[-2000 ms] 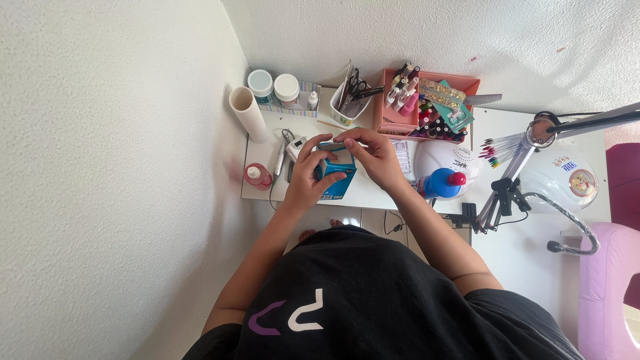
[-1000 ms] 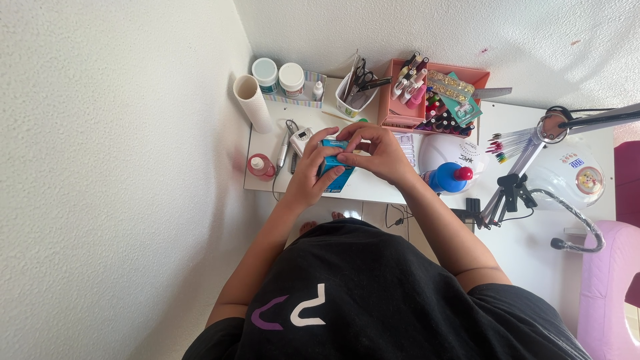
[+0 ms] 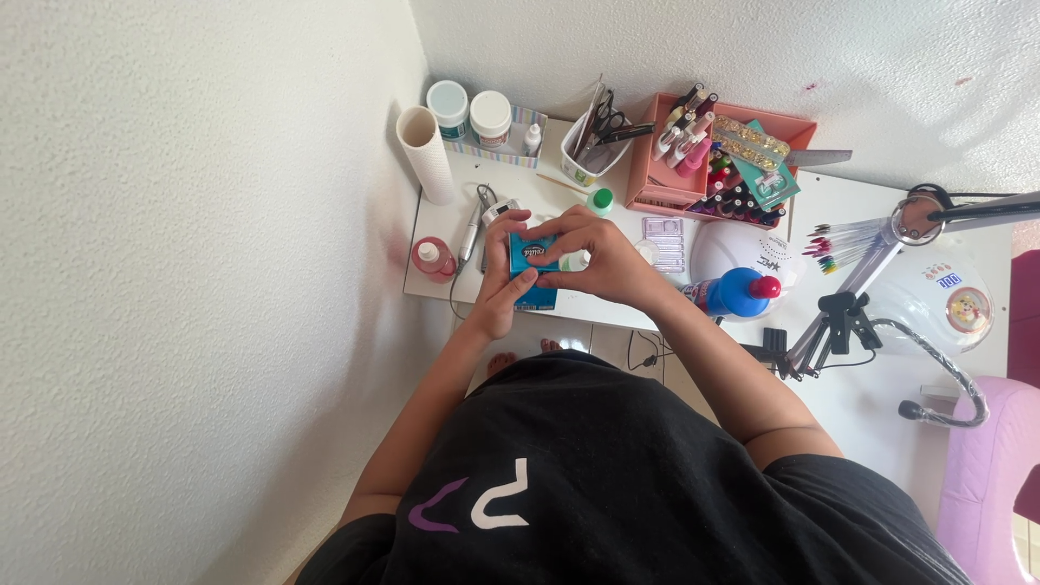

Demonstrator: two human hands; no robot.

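A small blue box [image 3: 534, 297] with printing on it is held over the near edge of the white table. My left hand [image 3: 499, 284] grips its left side, the thumb across the front. My right hand [image 3: 597, 256] reaches over from the right, its fingers bent and touching the box's front and upper part. Parts of the box are hidden by the fingers. Just beyond the hands are a green-capped bottle [image 3: 600, 201] and a nail drill handpiece [image 3: 470, 234]. A pink bottle with a white cap [image 3: 434, 258] stands left of my left hand.
Behind are a paper roll [image 3: 427, 158], white-lidded jars [image 3: 491, 116], a tub of scissors and tools [image 3: 588, 159] and a pink box of nail polish [image 3: 673, 193]. To the right are a blue bottle with a red cap [image 3: 735, 292], a white nail lamp [image 3: 723, 244] and a lamp arm [image 3: 863, 264].
My right hand's fingers have moved down from the box's top edge onto its front. More of the box's printed front shows. My left hand still holds it.
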